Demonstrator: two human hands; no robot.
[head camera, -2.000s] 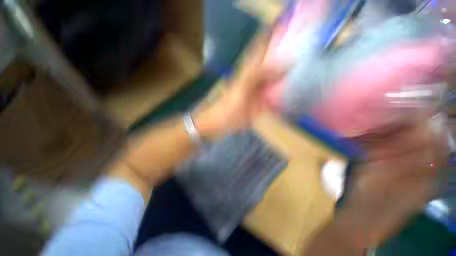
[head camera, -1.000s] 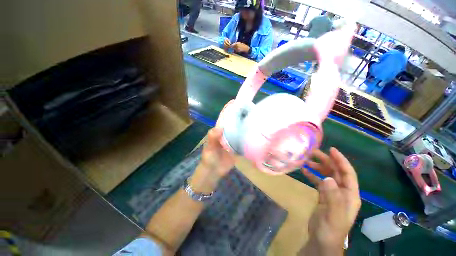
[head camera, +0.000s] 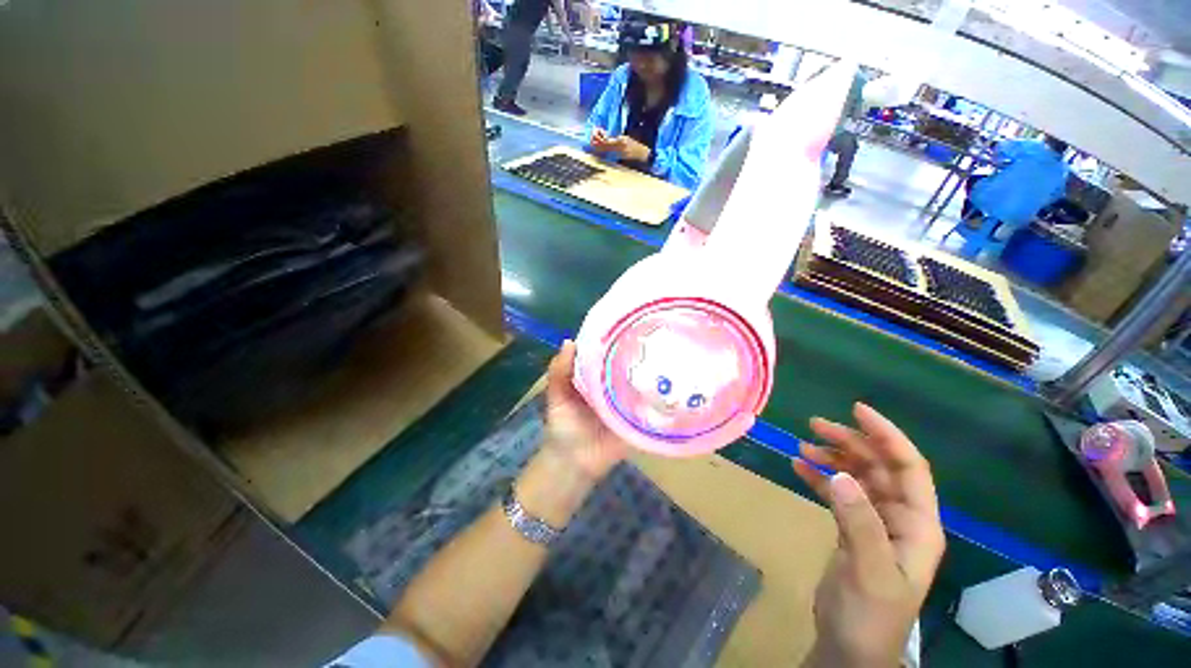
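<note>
My left hand (head camera: 581, 424) holds a pink and white headset (head camera: 751, 222) up by its lower ear cup. The cup's round outer plate (head camera: 684, 373) with a cat face is turned toward me. The headband rises to the upper right, with a grey padded part showing behind it. My right hand (head camera: 873, 522) is open and empty to the right of the cup, fingers apart, not touching it. A dark grey protective bag (head camera: 614, 574) lies below on a tan cardboard pad (head camera: 771, 568).
An open carton (head camera: 379, 431) with dark bags stands at left. A white bottle (head camera: 1006, 607) is at lower right. Another headset (head camera: 1126, 472) lies at far right. Stacked boards (head camera: 914, 294) stand across the green conveyor (head camera: 849, 379). A person (head camera: 649, 111) sits opposite.
The headset has turned so the cat-face plate faces me squarely, and the cup has shifted slightly left. My right hand stays open beside it.
</note>
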